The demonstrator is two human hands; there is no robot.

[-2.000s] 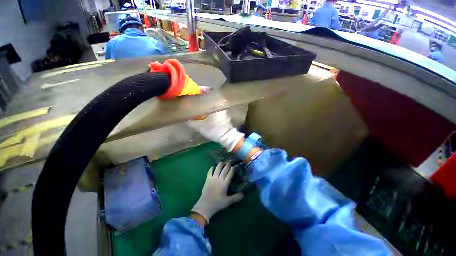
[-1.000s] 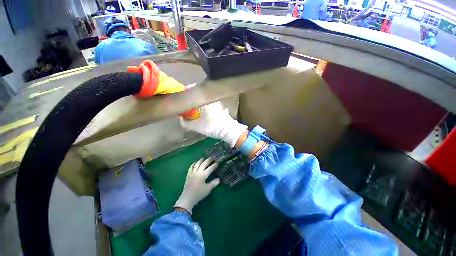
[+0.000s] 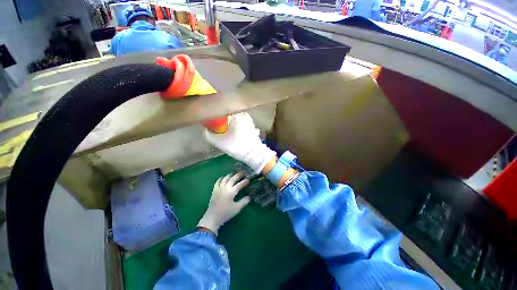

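My right hand (image 3: 242, 144), in a white glove with a blue wrist strap, is closed around the orange-yellow nozzle grip (image 3: 217, 124) just under the shelf edge. The nozzle's tip is hidden by the hand. A dark green circuit board (image 3: 262, 191) lies on the green mat (image 3: 198, 170) below my right wrist, partly covered by it. My left hand (image 3: 223, 202), in a white glove, lies palm down at the board's left edge, fingers spread and fingertips at the board.
A grey-blue box (image 3: 142, 210) stands left on the mat. The black hose (image 3: 54, 127) arcs over the left side. A black tray (image 3: 292, 54) with dark items sits on the shelf (image 3: 130, 110). Boards (image 3: 432, 218) lie on the dark conveyor at right, past a tan panel (image 3: 340, 136). A person (image 3: 143, 37) is beyond.
My left hand has moved left from its place two seconds ago, and more of the board shows. My right hand stays at the nozzle with little movement. The view has shifted slightly.
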